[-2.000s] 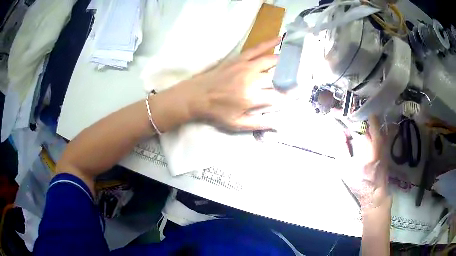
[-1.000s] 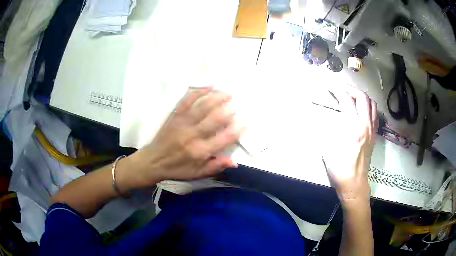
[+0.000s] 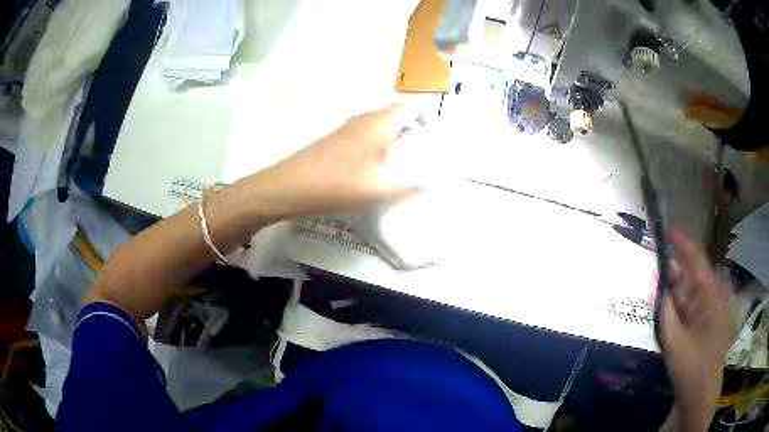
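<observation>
A pale fabric piece lies on the white machine table, partly washed out by glare; a fold of it hangs near the front edge. My left hand lies on the fabric left of the needle area, fingertips lost in glare. My right hand is at the right front edge and holds the black fabric scissors, blades pointing up and away. The sewing machine head is at upper right, with its brightly lit presser foot area.
A tan-orange card guide lies left of the machine lamp. A stack of white cut pieces is at upper left. Cloth is heaped at far left. Ruler markings run along the table's front edge.
My right hand has moved right and picked up the scissors from the table. My left hand has moved up towards the needle area. The view has shifted.
</observation>
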